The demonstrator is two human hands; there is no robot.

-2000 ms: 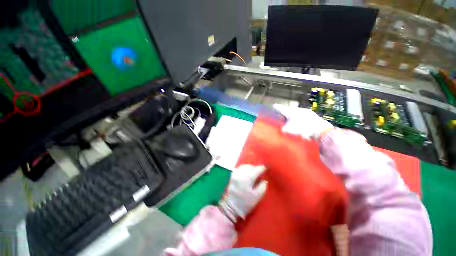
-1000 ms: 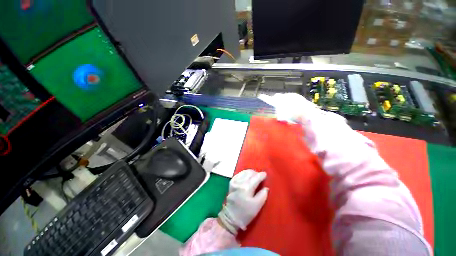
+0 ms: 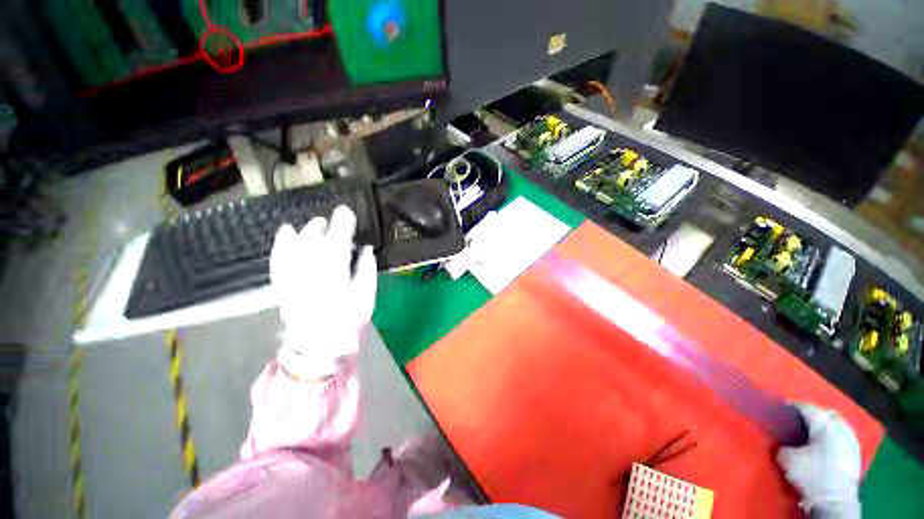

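Note:
A long, narrow, clear purple strip (image 3: 659, 340) lies slantwise across the orange-red mat (image 3: 527, 355), with glare along it. My right hand (image 3: 826, 466), in a white glove, holds its near right end. My left hand (image 3: 322, 284), also in a white glove, is over the right part of the black keyboard (image 3: 228, 243), fingers spread, holding nothing. A pale label sheet (image 3: 664, 497) with rows of red-orange marks lies at the mat's near edge, cut off by the picture's edge. Thin dark tweezers (image 3: 669, 449) lie beside it.
A black mouse (image 3: 420, 208) is on a dark pad right of the keyboard. White paper (image 3: 517, 243) lies on the green mat (image 3: 410, 314). Several boards with yellow parts (image 3: 638, 188) sit on the conveyor behind. The large screen (image 3: 390, 41) shows green board images; a blank screen (image 3: 790, 96) stands behind.
My left hand has moved from the red mat to over the keyboard. My right hand has moved from the mat's far side to its right side. The mat, rumpled before, lies flat; the view has shifted.

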